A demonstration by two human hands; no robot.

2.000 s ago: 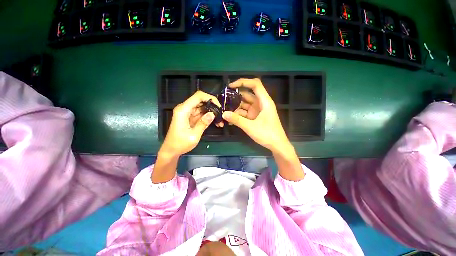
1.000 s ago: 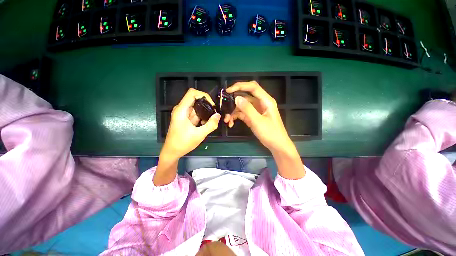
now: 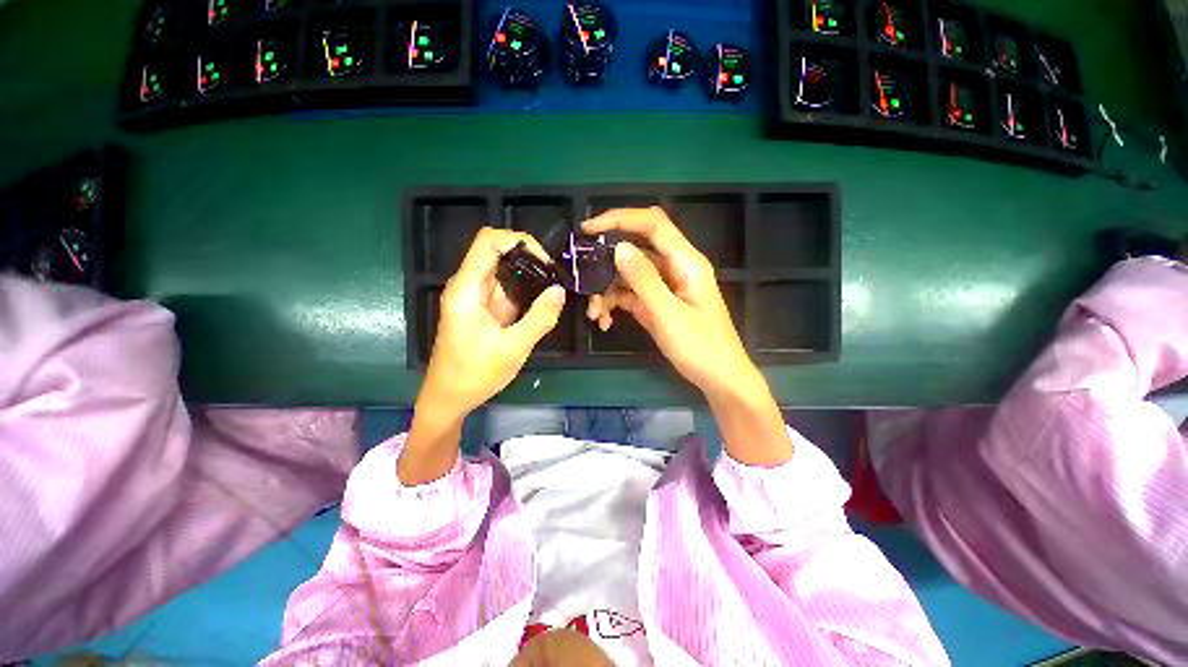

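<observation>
My left hand (image 3: 481, 321) holds a small round black gauge (image 3: 526, 276) between thumb and fingers, its dark side showing. My right hand (image 3: 680, 301) holds a second gauge (image 3: 590, 265), its dial with pale marks partly visible. The two gauges are close together; whether they touch I cannot tell. Both are held above the near compartment tray (image 3: 840, 276), a black rectangle with two rows of square pockets. The pockets at its right end are empty. My hands hide part of the middle pockets.
Filled trays stand at far left (image 3: 300, 102) and far right (image 3: 932, 143). Several loose gauges (image 3: 588, 42) stand on the blue mat (image 3: 625, 94). Another tray (image 3: 110, 222) is at the left edge. People in pink striped coats sit at left (image 3: 91, 430) and right (image 3: 1055, 417).
Both gauges have turned in my fingers; my left hand has shifted slightly left. The left neighbour's sleeve has moved down, showing more of the tray at the left edge.
</observation>
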